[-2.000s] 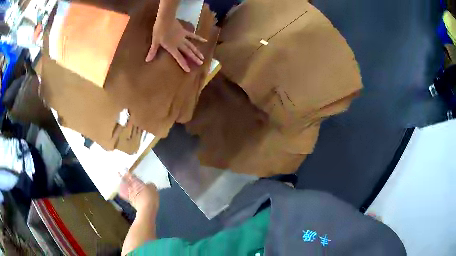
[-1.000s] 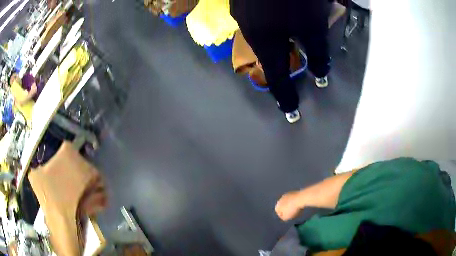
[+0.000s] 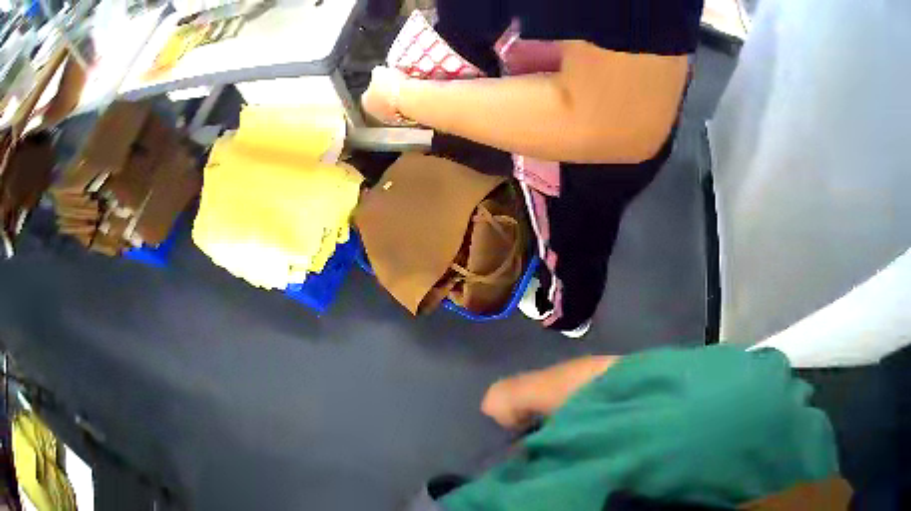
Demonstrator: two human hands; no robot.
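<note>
My right hand (image 3: 514, 399) is low in the middle, at the end of a green sleeve. It is blurred, looks loosely closed, and nothing shows in it. My left hand is not in view. Ahead of it on the floor, a blue bin (image 3: 487, 315) holds brown part-made pieces with straps (image 3: 491, 250). A large brown panel (image 3: 420, 215) lies over the bin's left side. A thick stack of yellow panels (image 3: 275, 205) lies on a blue crate (image 3: 325, 287) left of it. A brown stack (image 3: 135, 175) sits on another blue crate further left.
A person in dark clothes (image 3: 609, 210) stands just behind the bin, a bare forearm reaching left over it. A white table (image 3: 250, 45) stands at the upper left. A large pale surface (image 3: 809, 190) fills the right side. Yellow pieces (image 3: 40, 464) show at the lower left.
The view has moved on from the fanned brown stacks. The person, bin and yellow stack now appear closer and lower. My right hand has moved slightly left in the picture.
</note>
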